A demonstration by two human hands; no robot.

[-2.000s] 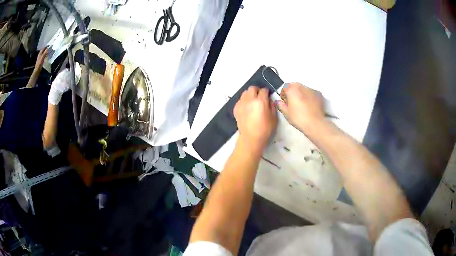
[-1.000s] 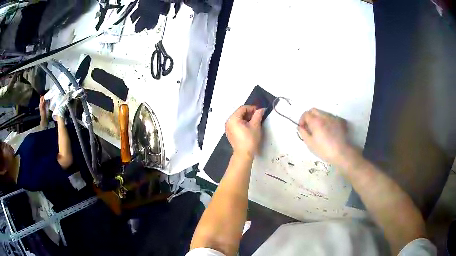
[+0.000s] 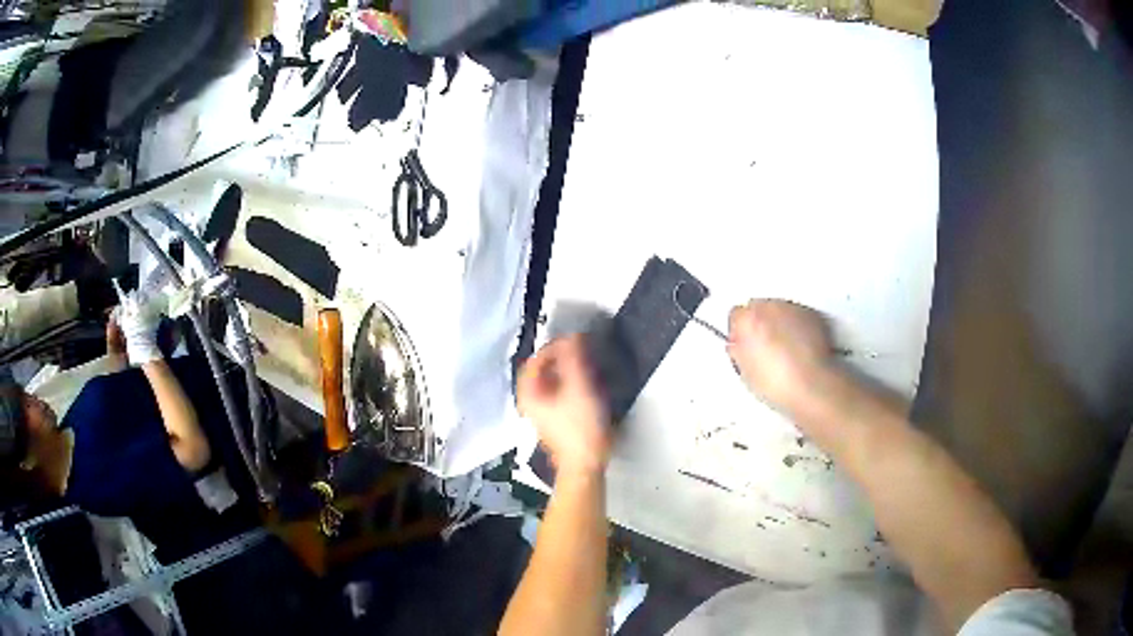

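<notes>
A stack of charcoal strips (image 3: 656,316) lies slantwise on the white-covered table (image 3: 758,162). My left hand (image 3: 565,398), blurred, is over the lower left of the stack and pinches a charcoal strip (image 3: 584,333) that is lifted off it, also blurred. My right hand (image 3: 785,358) is closed on a thin wire hook (image 3: 706,326). The hook's curled end lies over the upper right end of the stack. My right fingertips are beside the stack, not touching it.
The neighbouring table (image 3: 360,236) at left bears black-handled shears (image 3: 419,199), an iron (image 3: 389,388) with an orange handle (image 3: 332,379), and dark cut pieces (image 3: 293,254). A person in dark blue (image 3: 131,435) is at far left, behind grey hoses (image 3: 224,348).
My left hand has moved down and left along the stack, with a strip lifted. My right hand has drawn away from the stack with the hook. The view has shifted.
</notes>
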